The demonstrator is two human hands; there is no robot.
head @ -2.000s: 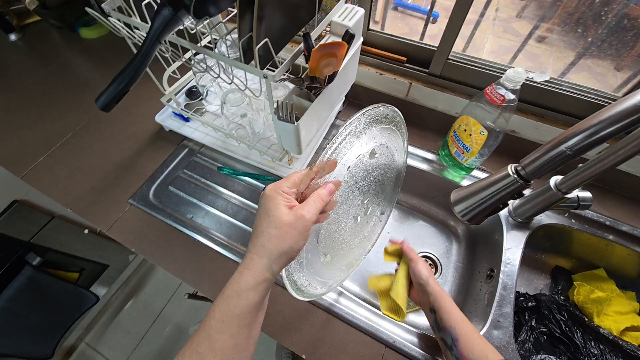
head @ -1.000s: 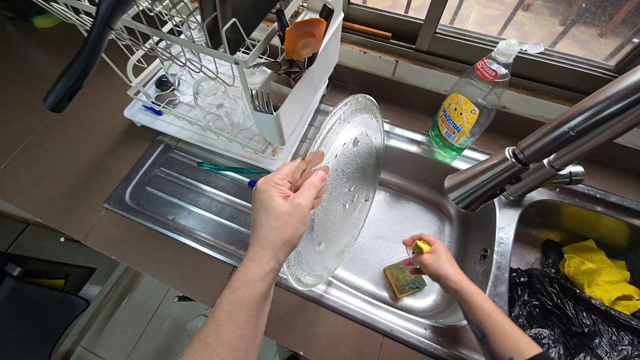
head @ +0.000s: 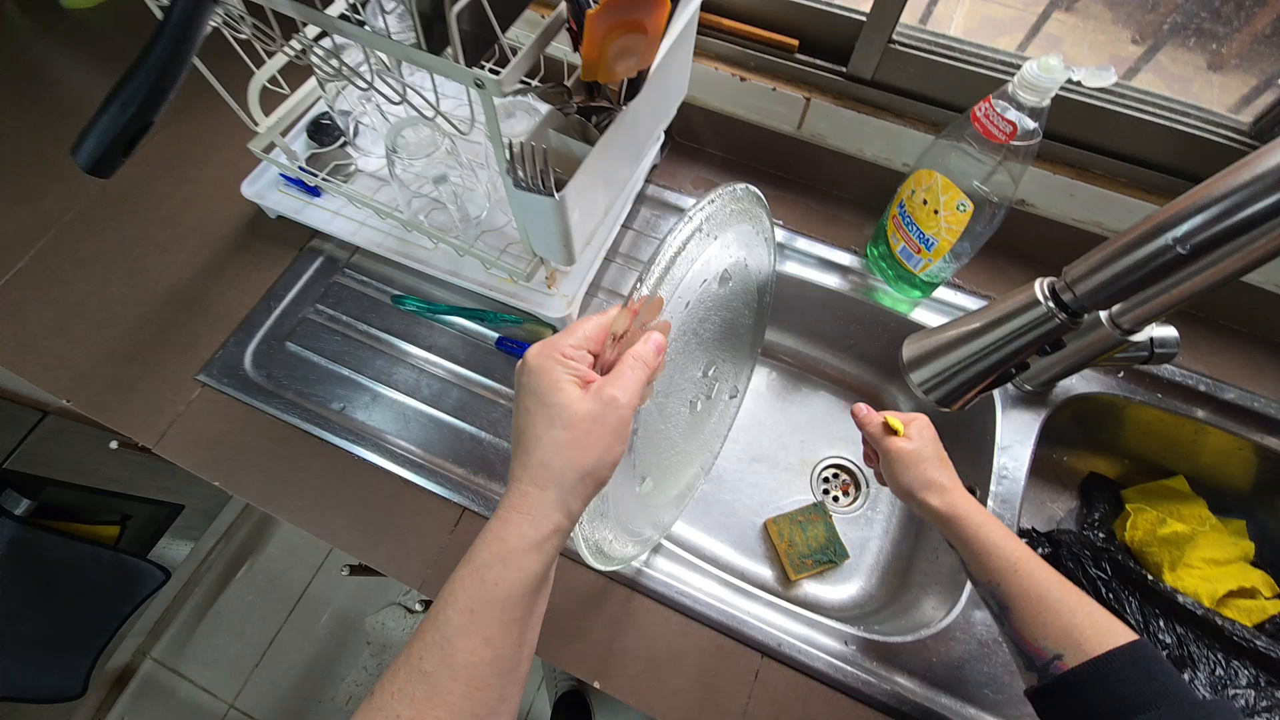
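Note:
My left hand (head: 585,400) grips the rim of a round glass plate (head: 705,370), which is tilted steeply over the front edge of the sink and has water drops on it. My right hand (head: 910,455) is closed on a yellow cloth, of which only a small bit (head: 894,425) shows; it is above the right part of the steel basin (head: 790,400). A green and yellow scouring sponge (head: 806,541) lies on the basin floor near the drain (head: 839,484).
A dish rack (head: 400,215) with glasses and cutlery stands on the drainboard, brushes (head: 460,311) beside it. A dish soap bottle (head: 925,215) stands behind the basin. The faucet (head: 1060,310) reaches in from the right. A second basin holds a black bag (head: 1110,570) and yellow cloth (head: 1190,540).
The yellow cloth hung open from my right hand two seconds ago; now it is bunched in my fist. The sponge has come into sight on the basin floor.

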